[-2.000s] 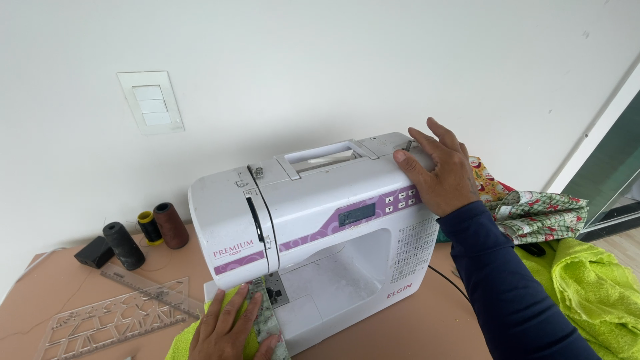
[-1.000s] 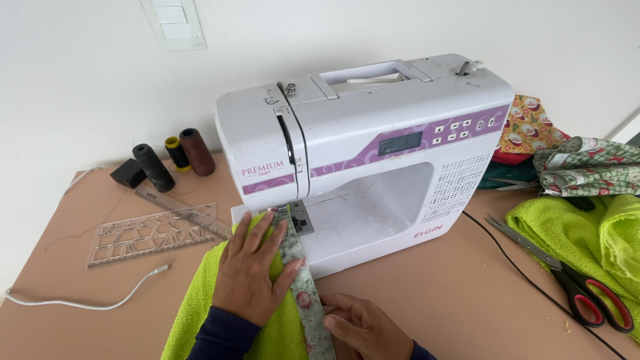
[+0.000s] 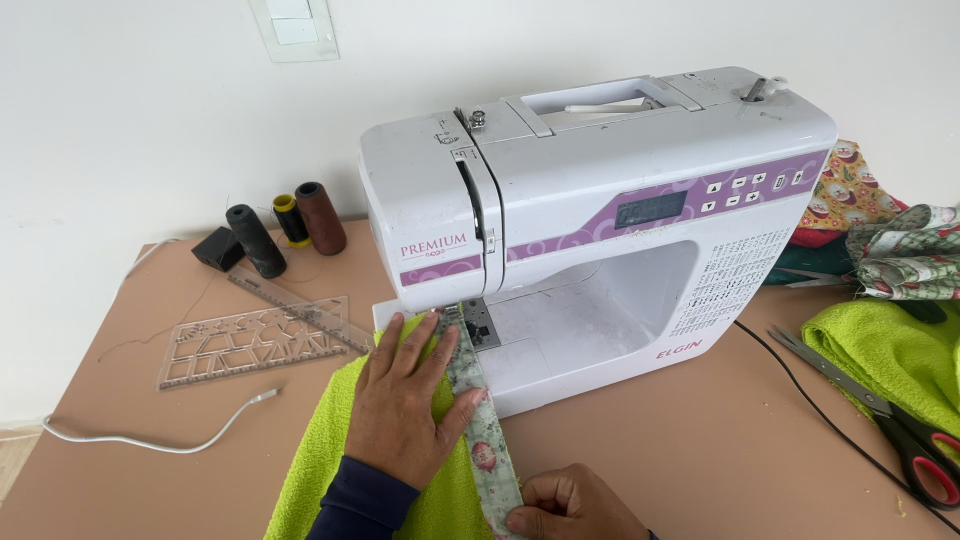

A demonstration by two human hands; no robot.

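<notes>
A white and purple Elgin sewing machine [image 3: 600, 172] stands on the table. Lime green terry cloth [image 3: 315, 442] and a printed green fabric strip [image 3: 482, 442] along its right edge run in at the needle area, where the presser foot is mostly hidden. My left hand [image 3: 405, 397] lies flat on the cloth just before the machine, fingers a little spread, thumb on the strip. Nearer the bottom edge, my right hand [image 3: 574, 506] pinches the strip's right edge between thumb and fingers.
Left of the machine lie thread cones [image 3: 321, 217], a black block [image 3: 217, 249], a clear ruler [image 3: 292, 304], a shape stencil [image 3: 255, 341] and a white cable [image 3: 187, 450]. On the right are scissors [image 3: 885, 409], a black cord [image 3: 810, 409], green terry cloth [image 3: 885, 345] and printed fabrics [image 3: 911, 255].
My right hand was on top of the machine's right end two seconds ago and has come down to the strip. My left hand stays on the cloth. The view has shifted.
</notes>
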